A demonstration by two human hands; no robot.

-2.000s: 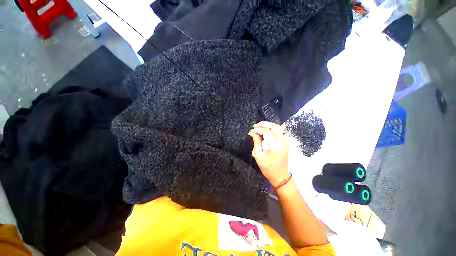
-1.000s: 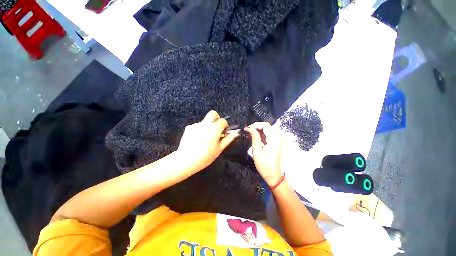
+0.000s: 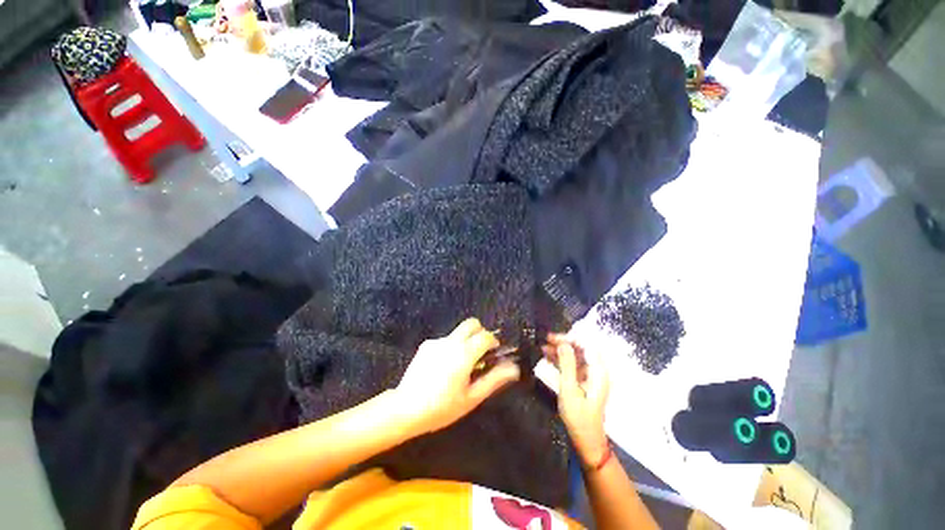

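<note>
A large black garment [image 3: 425, 254] lies over my lap and the table, with a speckled rough part and smooth black cloth [image 3: 596, 233] beside it. A small pale-marked patch [image 3: 561, 287] shows on the smooth cloth. My left hand [image 3: 451, 373] is closed at the garment, fingers bent; a small dark thing between its fingertips is too blurred to name. My right hand [image 3: 582, 388] is just right of it at the cloth's edge, fingertips bent close together; I cannot make out a needle or thread. A pile of tiny black pieces [image 3: 645, 327] lies on the white table.
Black thread cones [image 3: 738, 437] lie right of the pile on the table [image 3: 751, 248]. A dark phone-like rectangle [image 3: 293, 95] is at the back left. A red stool [image 3: 135, 119] and black garment heap [image 3: 166, 383] are at left, a blue basket [image 3: 832, 295] at right.
My left hand came in from out of view to meet the right at the cloth. The view has since tilted up, showing more of the table's far end. Both hands remain close together.
</note>
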